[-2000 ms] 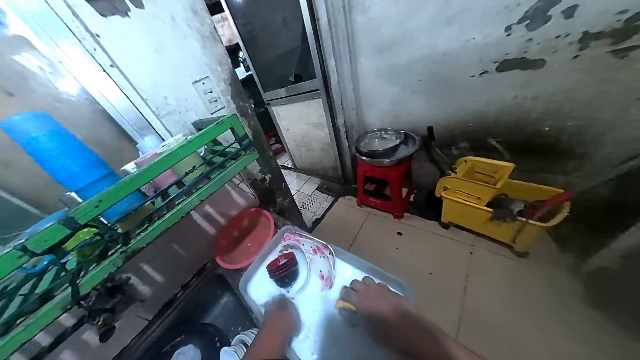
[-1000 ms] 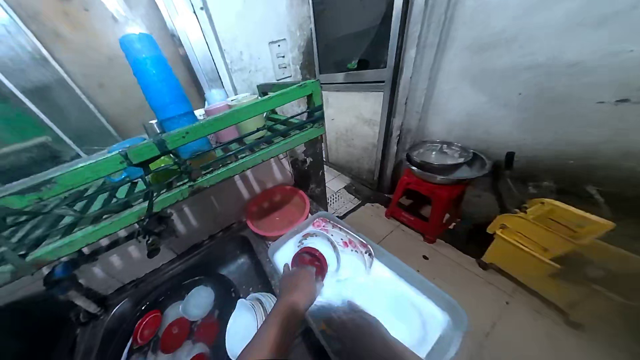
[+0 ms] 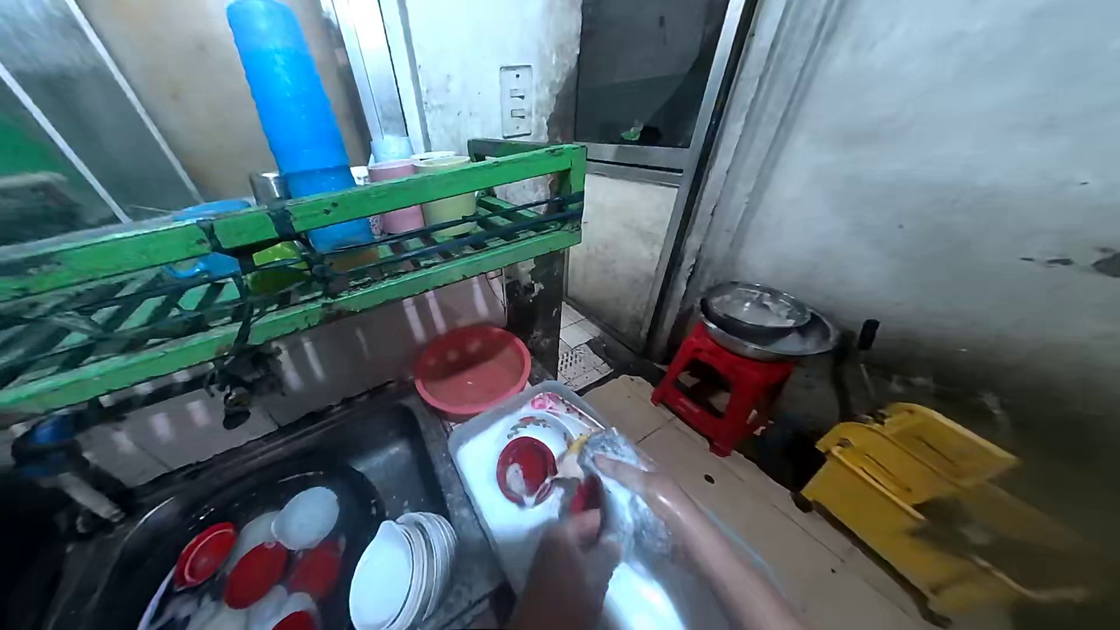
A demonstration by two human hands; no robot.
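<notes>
Both of my hands meet over a grey plastic tub (image 3: 479,512) of soapy water. My left hand (image 3: 573,547) grips a small red dish (image 3: 584,495), partly hidden by the fingers. My right hand (image 3: 634,481) presses a foamy scrubbing pad (image 3: 612,448) with a yellow part against that dish. Just left of the hands, another small red bowl (image 3: 525,470) with suds lies in the tub. Behind it are a white bowl (image 3: 535,429) with a floral pattern and a pink-flowered dish (image 3: 560,402).
Left of the tub, a dark sink (image 3: 394,455) holds red and white dishes, beside stacked white bowls (image 3: 382,573). A red basin (image 3: 472,372) sits behind. A green rack (image 3: 437,188) bears cups. A red stool (image 3: 722,394) with metal bowls (image 3: 757,315) and a yellow mop bucket (image 3: 901,516) stand right.
My left hand, at the red dishes one second ago, now holds one beside my right hand. The foamy pad now shows in my right hand. The view has swung left since two seconds ago.
</notes>
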